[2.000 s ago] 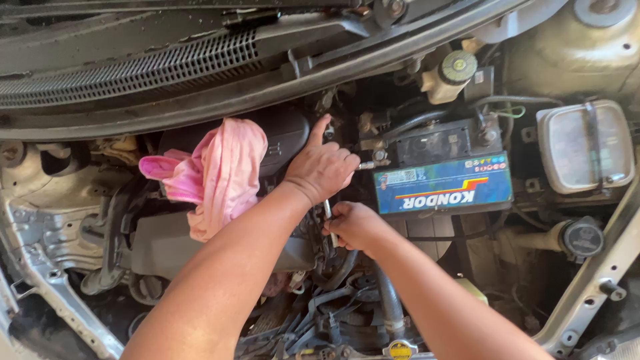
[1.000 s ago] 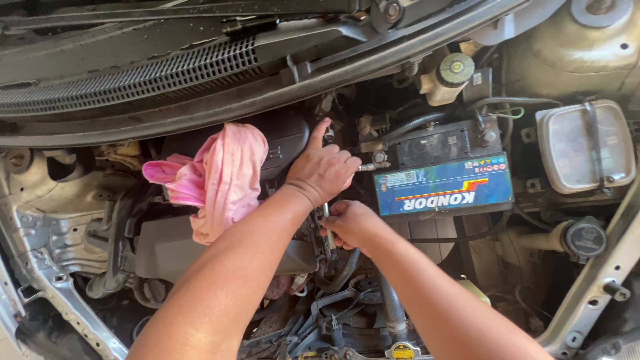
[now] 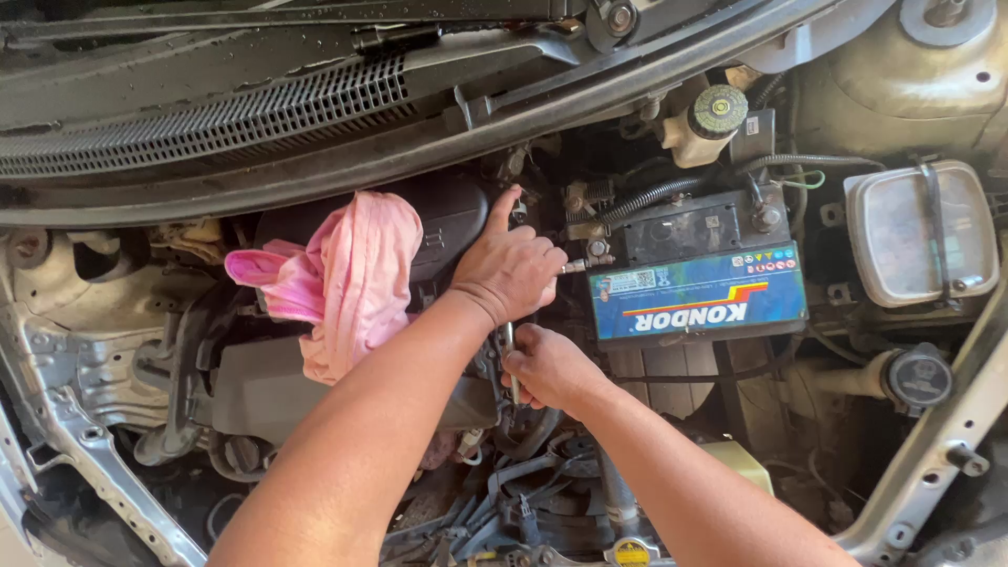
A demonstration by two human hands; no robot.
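Deep in a car's engine bay, my left hand (image 3: 512, 264) rests palm down beside the black engine cover (image 3: 445, 228); its index finger reaches toward the windscreen side, and the other fingers curl over something mostly hidden. Just below it, my right hand (image 3: 551, 366) grips the handle of a metal tool (image 3: 510, 346), its working end covered by my left hand. The tool's exact kind cannot be told. A short metal rod or extension (image 3: 576, 266) shows beside my left knuckles, close to the terminal clamp (image 3: 598, 248) of the blue Kondor car battery (image 3: 701, 295).
A pink cloth (image 3: 366, 276) lies on the engine cover. The plastic cowl edge (image 3: 472, 134) spans above my hands. Around the battery are a brake fluid reservoir (image 3: 697, 130), a strapped plastic box (image 3: 917, 232) and a black-capped filler neck (image 3: 917, 378). Hoses (image 3: 618, 488) run below.
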